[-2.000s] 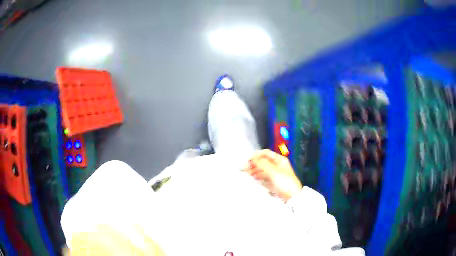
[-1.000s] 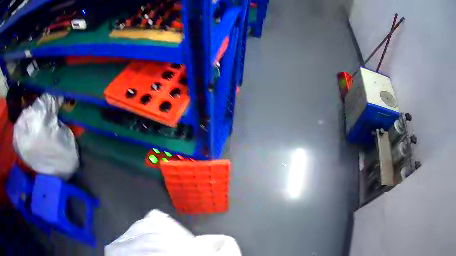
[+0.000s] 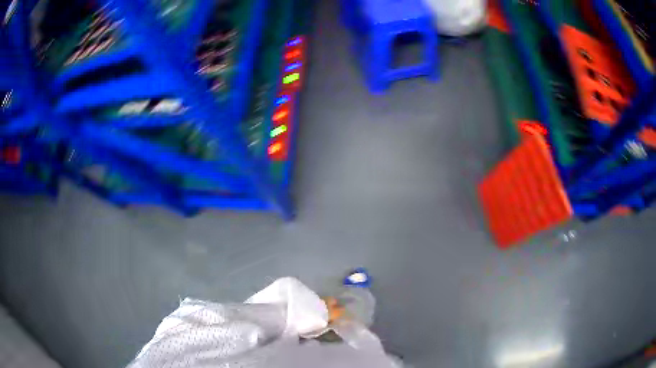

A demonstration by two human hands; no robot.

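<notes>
My left hand [image 3: 334, 310] is small and blurred at the end of a white smock sleeve [image 3: 248, 327], low in the picture. It is partly hidden by the cuff, and whether it holds anything does not show. My right hand is not in view. An orange-red gridded tray [image 3: 526, 192] sticks out at a slant from the lower level of the right rack. A strip of small round units [image 3: 278, 131], with red, green and blue lit faces, lies along the low green shelf of the left rack.
A blue rack [image 3: 165, 159] fills the upper left, and another blue rack [image 3: 590, 208] stands at right, holding an orange-red tray with dark units [image 3: 597, 77]. A blue stool [image 3: 403, 39] and a white bag-like bundle [image 3: 460, 16] are at the top. A blue slipper [image 3: 357, 277] shows on the grey floor [image 3: 403, 180].
The view has swung round from the rack and wall equipment to the aisle between two racks. My left hand, out of view one second ago, now shows low in the picture.
</notes>
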